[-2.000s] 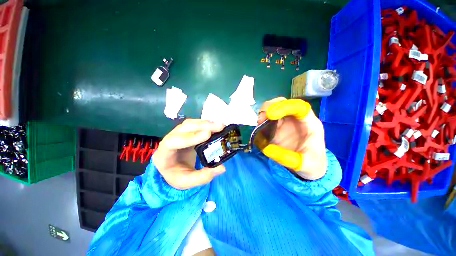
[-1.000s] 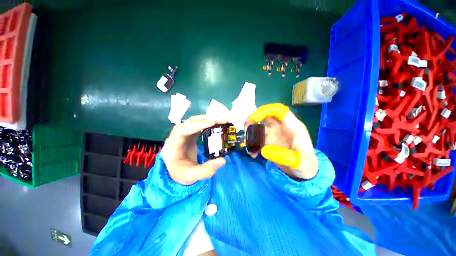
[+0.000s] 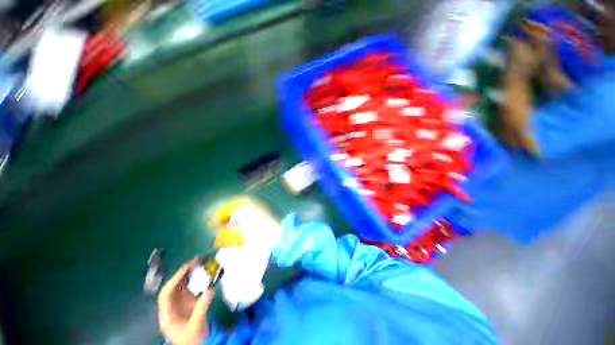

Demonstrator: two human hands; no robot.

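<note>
The frame is strongly blurred. My left hand [image 3: 179,311] is low at the left of the picture and holds the opened black module [image 3: 201,277], whose white and gold inside shows. My right hand [image 3: 251,229], with yellow finger cots [image 3: 230,234], is just above and to the right of the module. Its fingertips are blurred, so I cannot tell whether it holds the black cover. White wipes [image 3: 243,273] lie right beside the module, below my right hand. A small black part with a white label [image 3: 154,271] lies left of my left hand.
A blue bin [image 3: 357,202] heaped with red branched parts [image 3: 398,135] stands right of centre. A black holder [image 3: 259,168] and a small box [image 3: 301,176] are at its left side. Another person's arms [image 3: 526,87] show at the upper right.
The view has swung to the right, so the blue bin is nearer the centre and my hands are at the lower left. The black cover in my right hand is no longer clear.
</note>
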